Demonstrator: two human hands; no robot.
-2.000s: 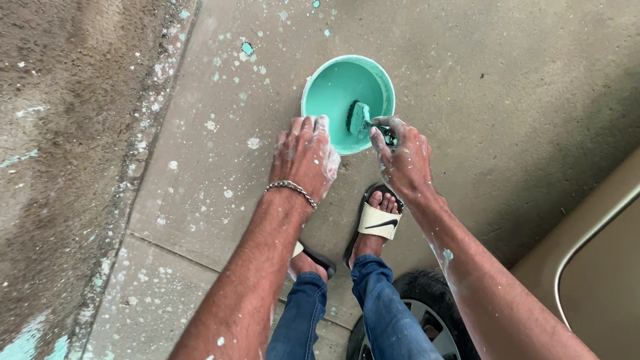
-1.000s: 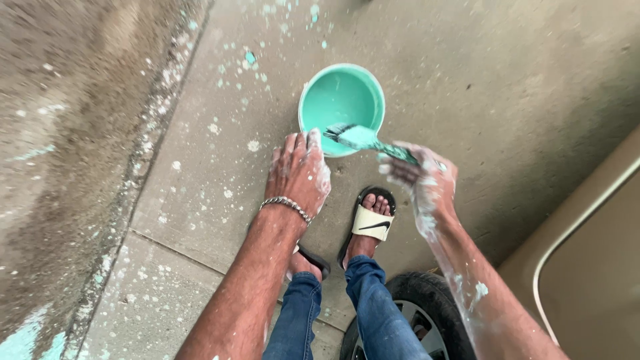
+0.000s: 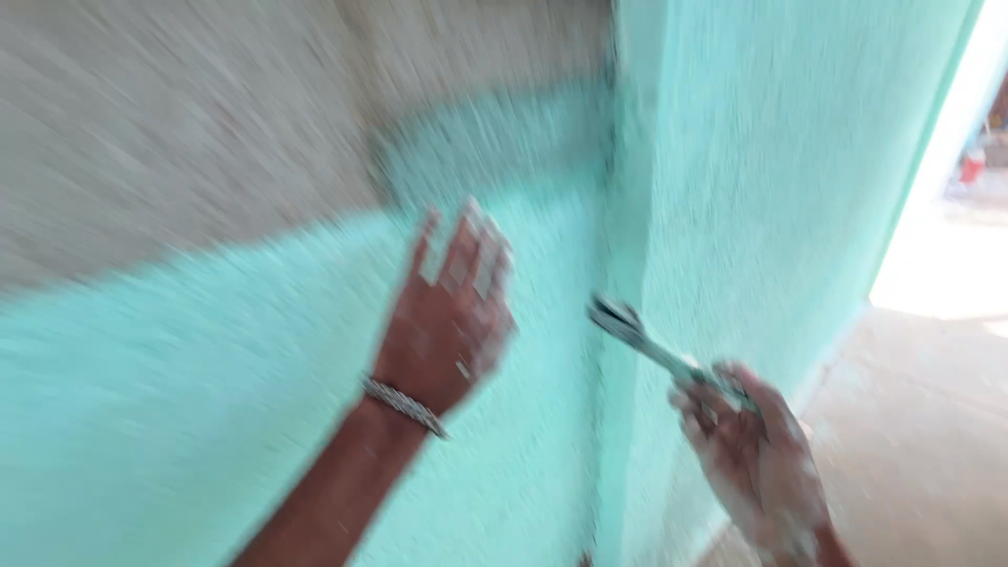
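My left hand (image 3: 449, 315), spotted with paint and with a metal chain bracelet (image 3: 403, 404) at the wrist, is raised in front of a wall, fingers apart and holding nothing. Whether it touches the wall cannot be told. My right hand (image 3: 752, 449) grips the handle of a paintbrush (image 3: 657, 354), whose dark head points up and left near the wall's corner. Turquoise paint (image 3: 197, 378) covers the lower wall, and a bare grey-brown area (image 3: 181, 118) lies above it. The view is blurred.
A turquoise wall face (image 3: 756, 197) adjoins at the right, beyond the vertical corner. Concrete floor (image 3: 913, 425) shows at the lower right, with a bright opening past the wall's edge. A small red thing (image 3: 971, 167) stands far off there.
The view has swung from the ground to the wall, and the paint bucket has left it. My left hand has come off the bucket's rim. The brush, over the bucket earlier, is now near the wall.
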